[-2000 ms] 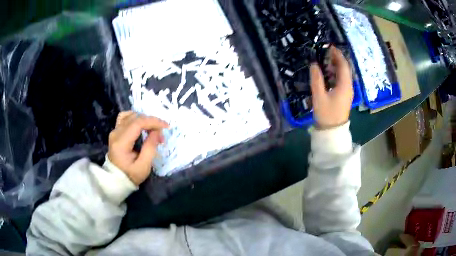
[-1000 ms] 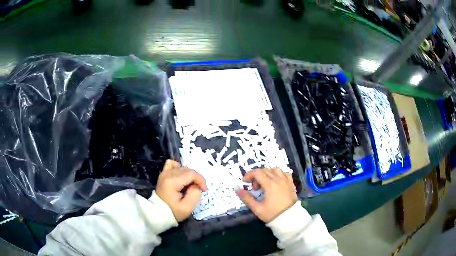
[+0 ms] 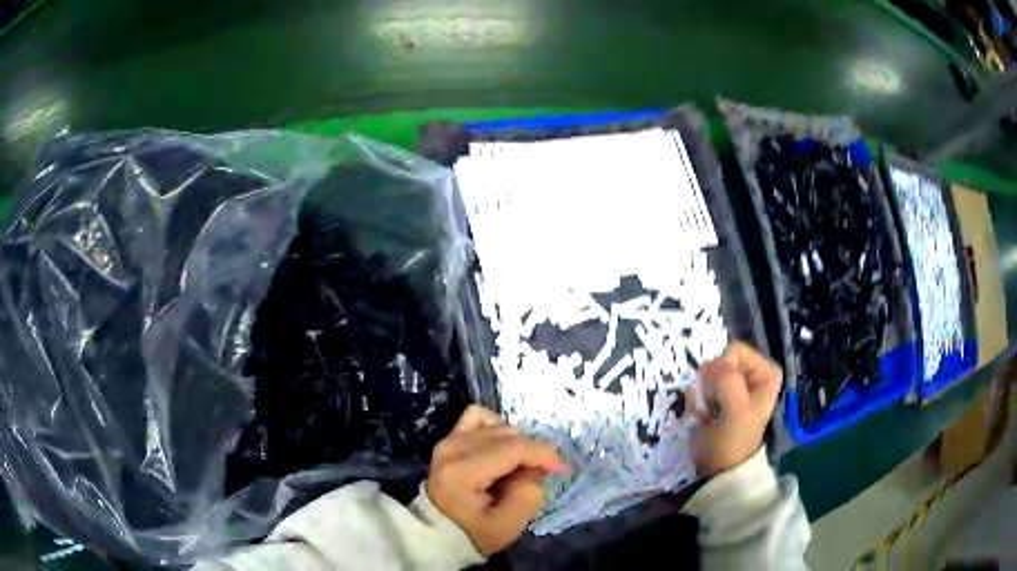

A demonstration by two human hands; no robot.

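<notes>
A middle tray (image 3: 730, 279) holds loose white strips (image 3: 611, 359), with stacked white strips (image 3: 586, 199) at its far end. My left hand (image 3: 488, 474) is over the tray's near left corner, fingers curled with thumb near forefinger. My right hand (image 3: 733, 404) is curled over the tray's near right side, its fingertips partly hidden and blurred. Whether either hand holds a small part cannot be made out. A clear plastic bag (image 3: 156, 323) with loose black housings (image 3: 335, 357) lies left of the tray.
Right of the middle tray stands a blue-edged tray (image 3: 853, 410) of black parts. Beyond it is a narrow blue tray (image 3: 948, 374) of small white pieces on brown cardboard (image 3: 987, 268). The green bench (image 3: 625, 67) extends behind. Floor with yellow-black tape shows at lower right.
My right hand has left the tray of black parts and come over the white strips, then shifted toward their right side. My left hand stays near the tray's near left corner. The view has shifted.
</notes>
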